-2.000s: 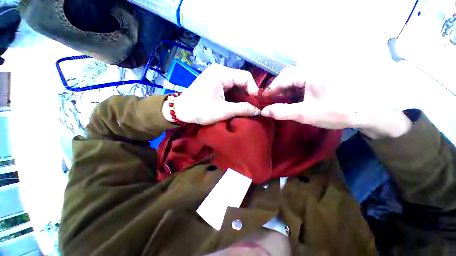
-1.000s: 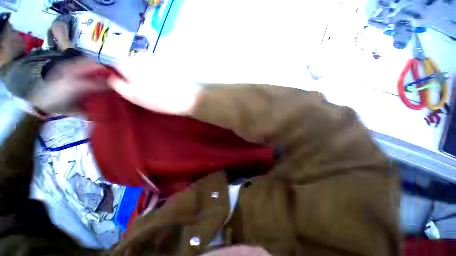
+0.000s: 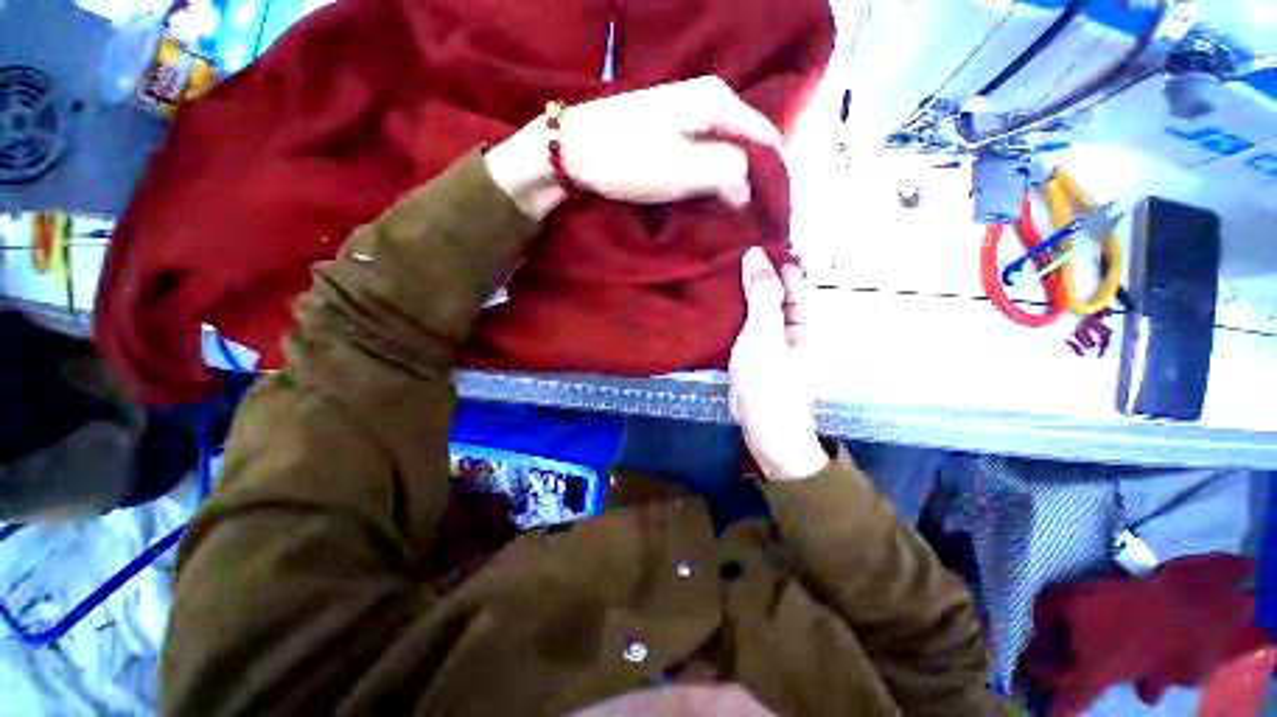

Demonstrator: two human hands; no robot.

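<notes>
A large dark red garment [image 3: 336, 182] lies spread over the left of the white table and hangs a little over its front edge. My left hand [image 3: 665, 144], with a beaded bracelet at the wrist, lies on the garment with its fingers bent over the right edge. My right hand [image 3: 775, 371] pinches the same edge lower down between thumb and fingers, above the table's front edge. The cloth between the two hands is bunched and folded. The left fingertips are partly hidden.
Right of the hands lie red and yellow scissors [image 3: 1022, 266] with blue snips [image 3: 1043, 247] across them, red scraps [image 3: 1088, 333] and a black smartphone [image 3: 1171, 308]. Machine parts [image 3: 1001, 133] stand behind. The table's ruler-marked edge [image 3: 630, 397] runs in front; dark red cloth [image 3: 1141, 630] lies below right.
The garment has moved from the lap side onto the table and is spread out. The hands, blurred at the left a second ago, are now at its right edge. The view has shifted.
</notes>
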